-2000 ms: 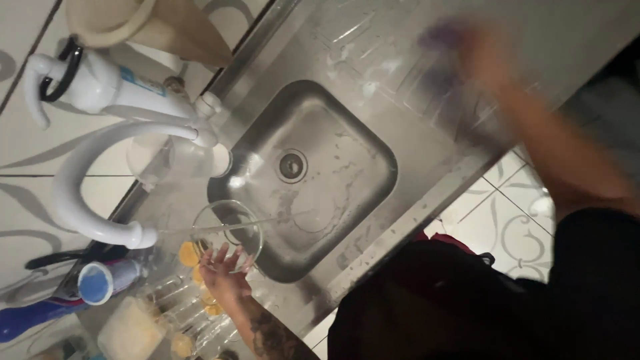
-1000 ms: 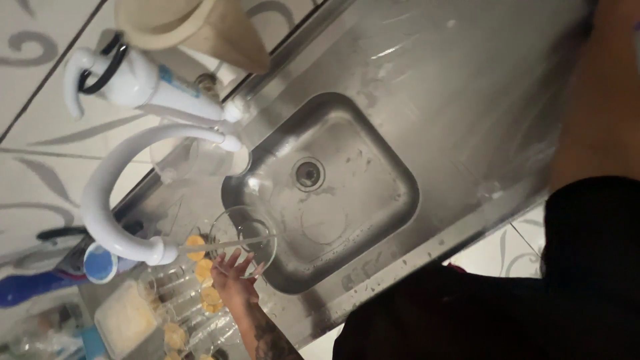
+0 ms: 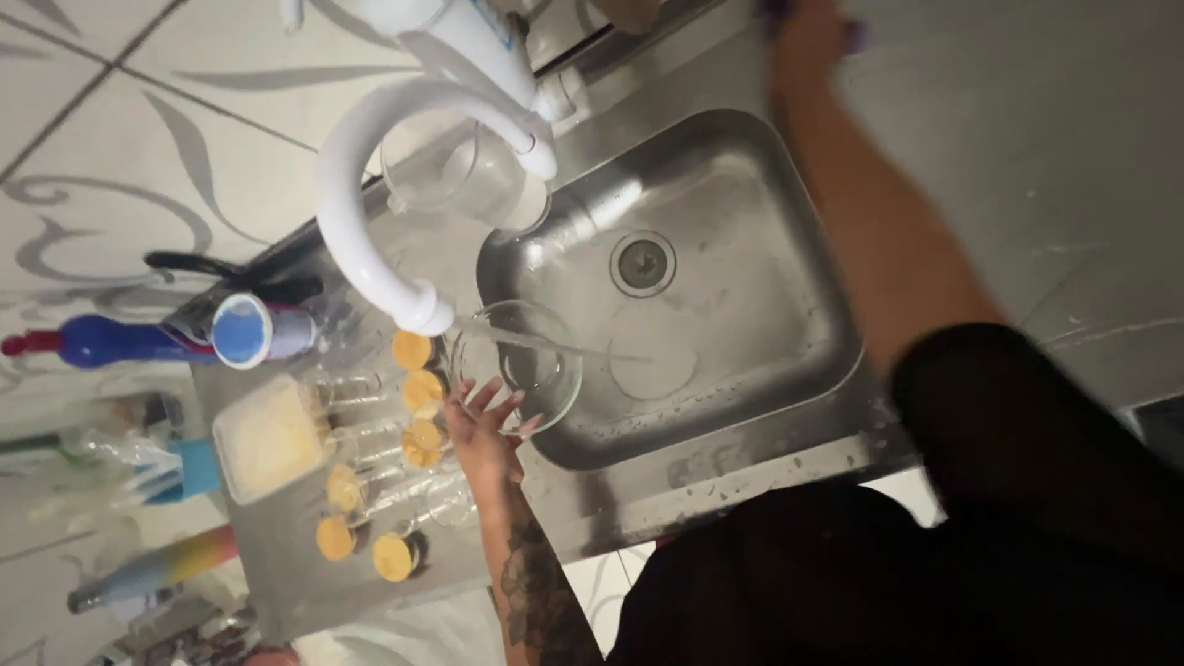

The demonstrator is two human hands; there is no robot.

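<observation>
My left hand (image 3: 486,425) holds a clear glass bowl (image 3: 566,402) by its side, over the left edge of the steel sink (image 3: 740,305). A thin stream of water runs from the white curved faucet (image 3: 347,217), across the bowl and into the basin. At the top edge of the view, my right hand (image 3: 809,32) is on the steel counter to the right of the basin, closed on something purple, blurred and mostly hidden, perhaps a cloth or sponge. My right forearm passes beside the basin's right rim.
Several clear jars with orange-yellow lids (image 3: 412,350) lie left of my left hand, beside a plastic tub (image 3: 273,439). A clear pitcher (image 3: 472,180) stands behind the faucet. A blue-topped container (image 3: 242,330) and a blue bottle (image 3: 111,341) are near the tiled wall.
My right hand, with the purple item, has moved over the counter and is back in view after being out of frame. My left hand stays at the bowl. The view has shifted closer.
</observation>
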